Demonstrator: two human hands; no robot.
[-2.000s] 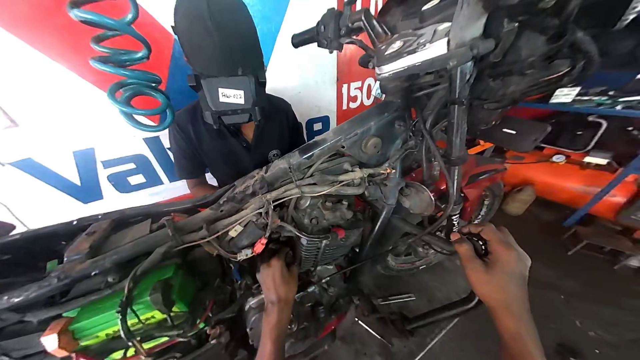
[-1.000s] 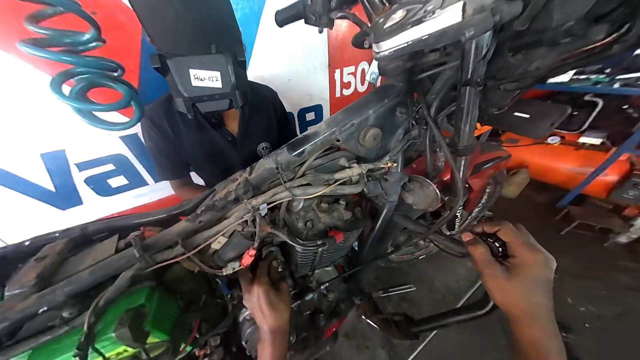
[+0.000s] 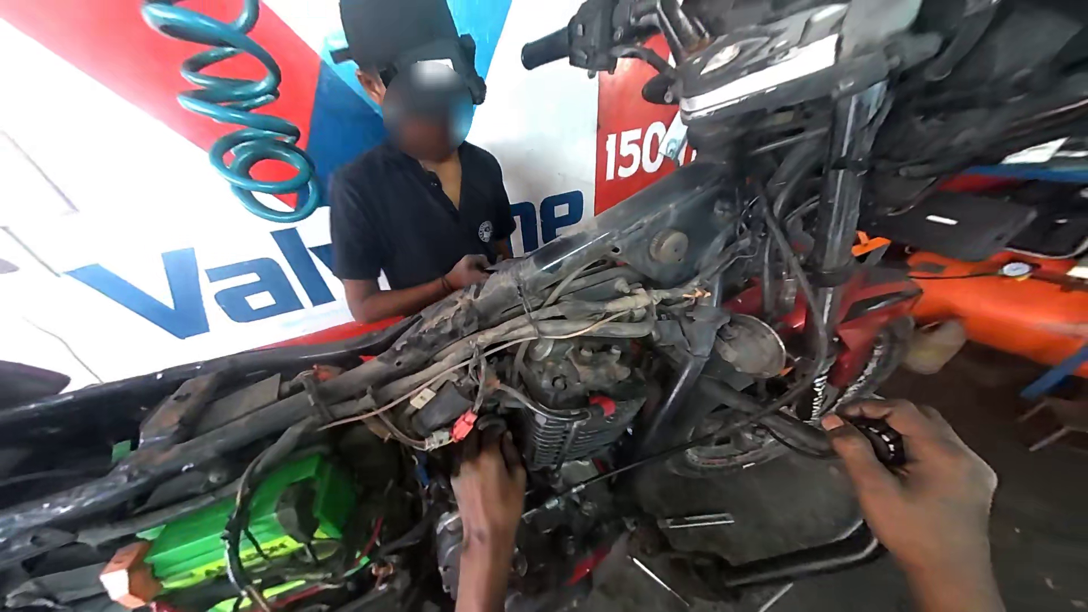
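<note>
A partly stripped motorcycle shows its frame tube (image 3: 595, 229), wiring harness (image 3: 544, 319) and finned engine cylinder (image 3: 557, 433). My left hand (image 3: 491, 484) reaches in beside the cylinder, just below a red connector (image 3: 463, 426); its fingertips are in shadow, so its grip cannot be told. My right hand (image 3: 922, 484) holds a small black ribbed part (image 3: 881, 440) between thumb and fingers, near the exhaust pipe (image 3: 790, 429). A thin black cable (image 3: 671, 459) runs between the areas of both hands. A green battery-like box (image 3: 255, 527) sits at lower left.
Another person (image 3: 421, 212) in a dark shirt stands behind the frame, with a raised welding mask (image 3: 408, 42). A teal coiled hose (image 3: 255, 127) hangs at upper left. Handlebar grip (image 3: 546, 51) and fork tube (image 3: 841, 187) rise ahead. An orange tank (image 3: 994, 297) lies right; metal rods rest below.
The other person's welding mask has gone from covering the face to raised on the head. My left hand stays beside the cylinder, and my right hand still holds the black part.
</note>
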